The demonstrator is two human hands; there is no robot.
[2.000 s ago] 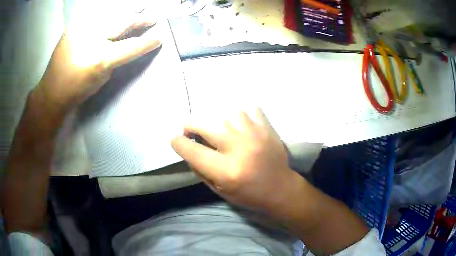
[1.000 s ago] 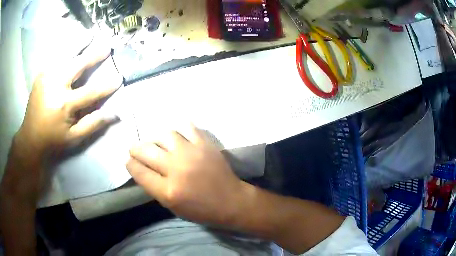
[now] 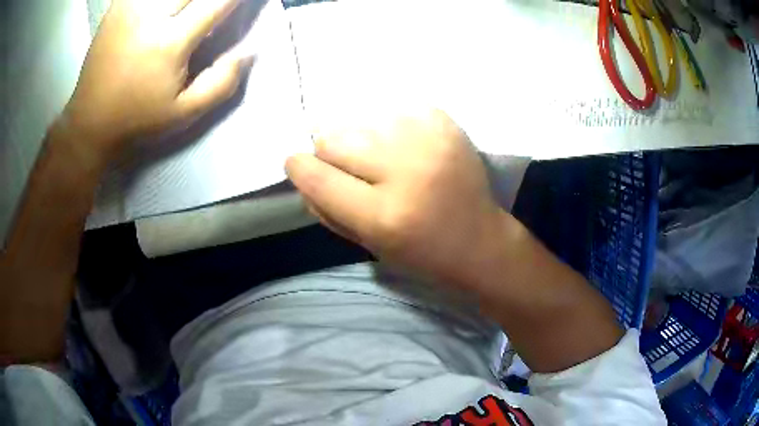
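A whitish fabric panel with fine ribbing (image 3: pixel 195 154) lies on the white tabletop at the left. A greyer fabric layer (image 3: pixel 225 223) shows under it and hangs over the table's front edge. My left hand (image 3: pixel 158 75) lies on the ribbed panel with its fingers spread; its upper fingers are cut off by the top edge. My right hand (image 3: pixel 399 179) is at the panel's right edge near the table front, fingers curled, thumb and forefinger pinching the fabric edge. A grey piece (image 3: pixel 508 176) shows just right of this hand. The sewing machine is out of view.
Red-handled scissors (image 3: pixel 614 62), yellow-handled scissors (image 3: pixel 663 58) and a thin green tool (image 3: pixel 692 62) lie at the upper right of the white tabletop (image 3: pixel 541 83). A blue lattice basket (image 3: pixel 624 225) stands below the table's front edge, with another basket (image 3: pixel 678 333) at the lower right.
The view has tilted down and shifted left, so the machine parts and phone have left the picture. My left hand stays on the panel and my right hand stays at its edge.
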